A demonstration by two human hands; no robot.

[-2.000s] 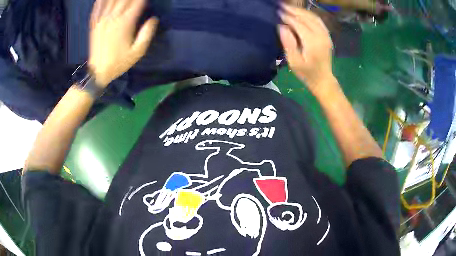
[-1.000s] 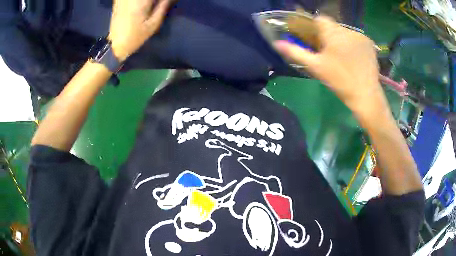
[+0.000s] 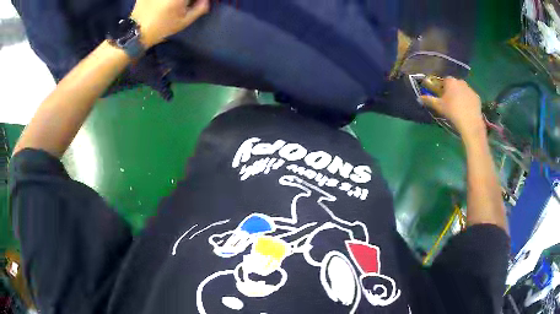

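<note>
A dark navy garment (image 3: 270, 49) lies over the padded pressing arm across the top of the view. My left hand (image 3: 166, 18) rests on its upper left part, cut off by the top edge; whether the fingers pinch the cloth cannot be told. My right hand (image 3: 455, 104) is shut on the steam iron (image 3: 433, 87), at the right of the garment, near the table corner. The iron's silver edge and blue part show; my fingers hide much of it.
Brown rest pad (image 3: 400, 52) beside the iron. Glossy green floor (image 3: 147, 141) below the pressing arm. White cloth or surface (image 3: 21, 86) at the left edge. Hoses and a blue object (image 3: 533, 205) at the right, with a yellow frame (image 3: 443, 233) near my right forearm.
My right hand took hold of the iron, had it over the garment one second ago, and has moved it right, off the garment. My left hand has stayed at the upper left.
</note>
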